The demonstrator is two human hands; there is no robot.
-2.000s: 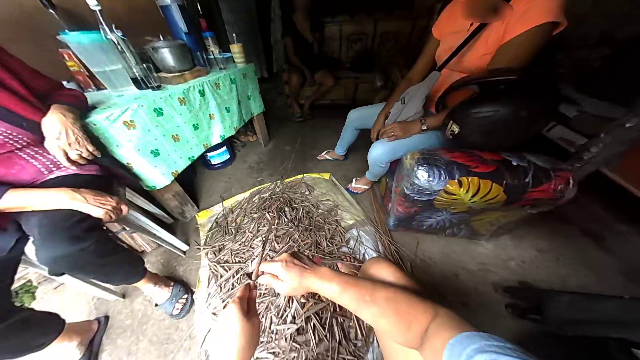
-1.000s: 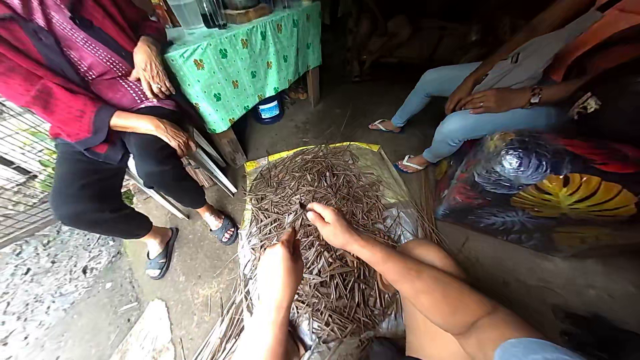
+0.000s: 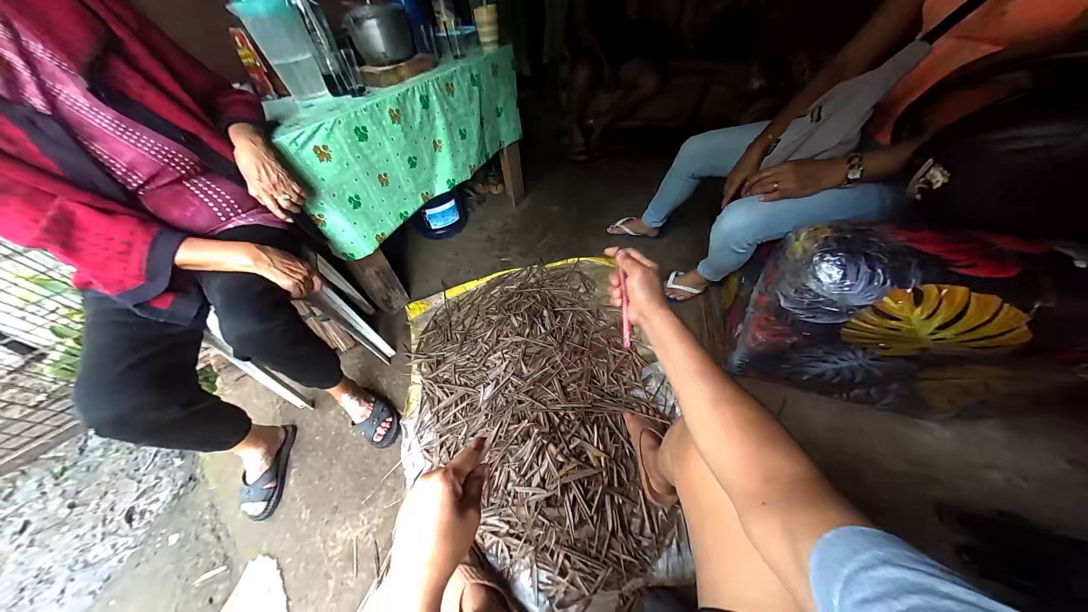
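Note:
A broad heap of dry brown plant strips (image 3: 544, 382) lies on a sack-like sheet with a yellow edge (image 3: 476, 285). Over the heap's right back edge, my right hand (image 3: 637, 285) is closed around a thin pink-red handled tool (image 3: 626, 314); its kind is not clear, and its lower end points down. My left hand (image 3: 450, 501) is low at the heap's left front, fingers pointing forward over the strips. Whether something small is between its fingers cannot be told.
A seated person's sandalled feet (image 3: 272, 476) are at left. A table with a green cloth (image 3: 399, 144) bears a pitcher (image 3: 285, 51) and a pot (image 3: 380, 34). Another person in jeans (image 3: 765, 221) sits at right beside a plastic-wrapped, leaf-patterned item (image 3: 935, 323).
My hands were close together over the heap and are now well apart. The right one has moved forward and right, where the pink-red tool now shows in it.

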